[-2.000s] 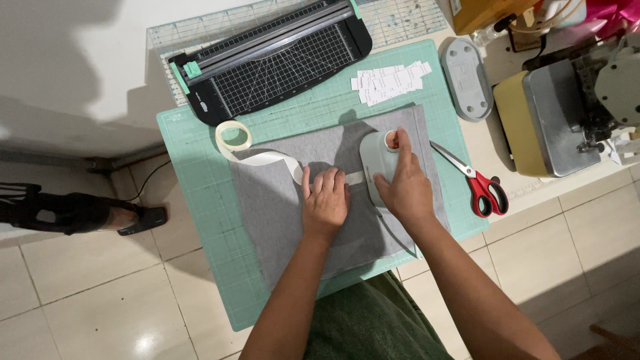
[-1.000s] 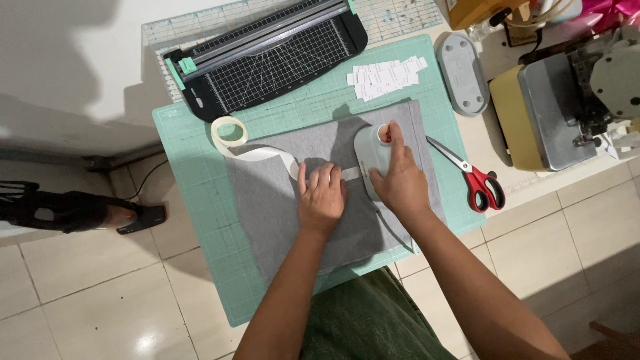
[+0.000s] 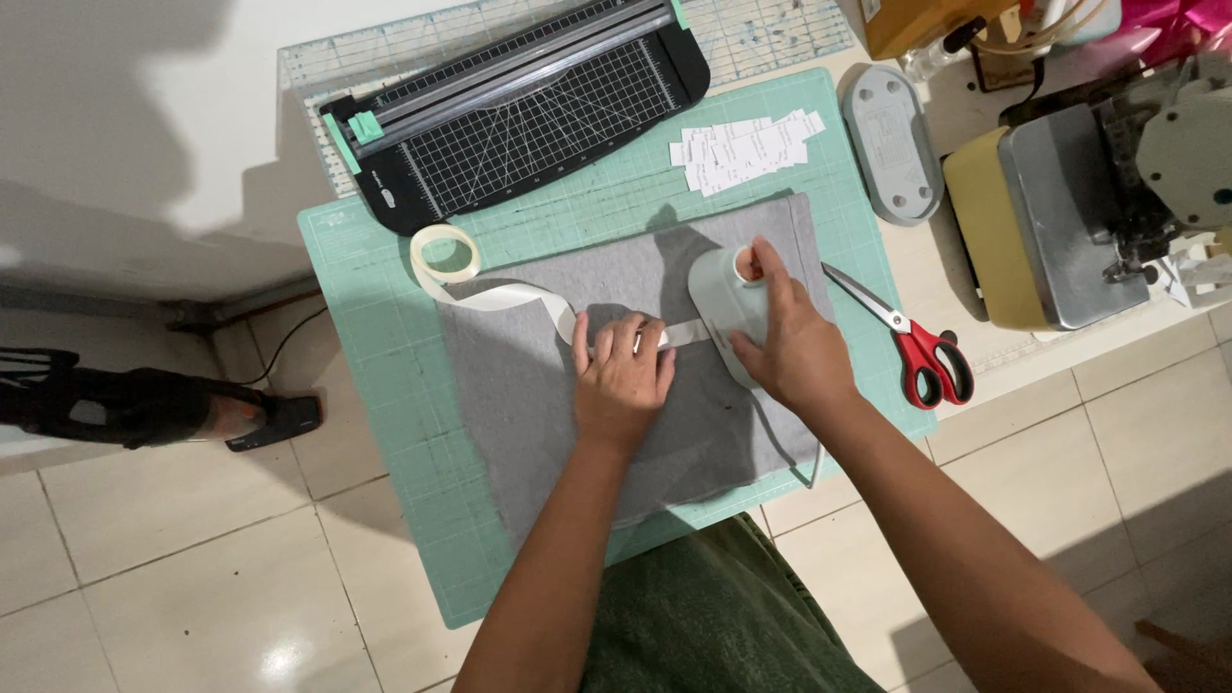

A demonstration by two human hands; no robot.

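Note:
My right hand (image 3: pixel 794 342) grips a pale mint mini heat press (image 3: pixel 717 298), which rests on folded grey fabric (image 3: pixel 626 452). A cord trails from it toward the near edge. My left hand (image 3: pixel 626 361) lies on the fabric, its fingers on a white satin ribbon (image 3: pixel 520 296). The ribbon runs from a roll (image 3: pixel 445 255) at the upper left, under my fingers, to the press's left side; its far end is hidden by the press. Whether my fingers pinch the ribbon or only press on it is hard to tell.
Red-handled scissors (image 3: pixel 910 346) lie right of the fabric on the green cutting mat (image 3: pixel 385 462). A black paper trimmer (image 3: pixel 539 115) and printed paper labels (image 3: pixel 746 149) are beyond. To the right sit a grey press stand (image 3: pixel 893 144) and a sewing machine (image 3: pixel 1078 202).

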